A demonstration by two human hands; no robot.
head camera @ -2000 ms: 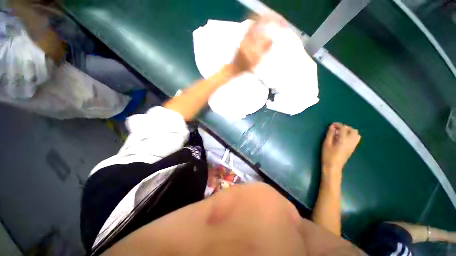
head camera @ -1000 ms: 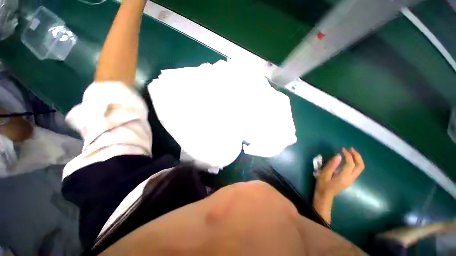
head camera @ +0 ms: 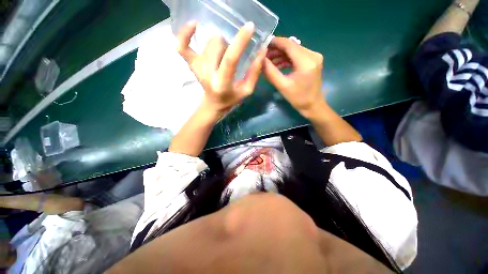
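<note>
A clear plastic box [head camera: 235, 24] is tilted above the green surface at the top centre. My left hand [head camera: 222, 69] holds it from the near side, fingers spread over its wall. My right hand [head camera: 297, 72] is at the box's right corner, thumb and fingers pinched together; a small white bit [head camera: 294, 40] shows at its fingers, too small to name. Whether the right fingers touch the box is unclear. A white cloth-like pile [head camera: 155, 85] lies on the green surface [head camera: 364, 59], left of and partly behind my left hand.
Another clear box [head camera: 59, 138] and a clear plastic piece [head camera: 47, 75] stand at the left, with a thin white cord [head camera: 67, 100] nearby. A pale rail [head camera: 101, 61] curves behind the pile. A person's striped sleeve [head camera: 465, 75] is at the right, another person's arm [head camera: 53, 203] at the lower left.
The view has turned. My left hand has come back from its far reach and now holds a clear box. My right hand has risen from the surface to the box's corner.
</note>
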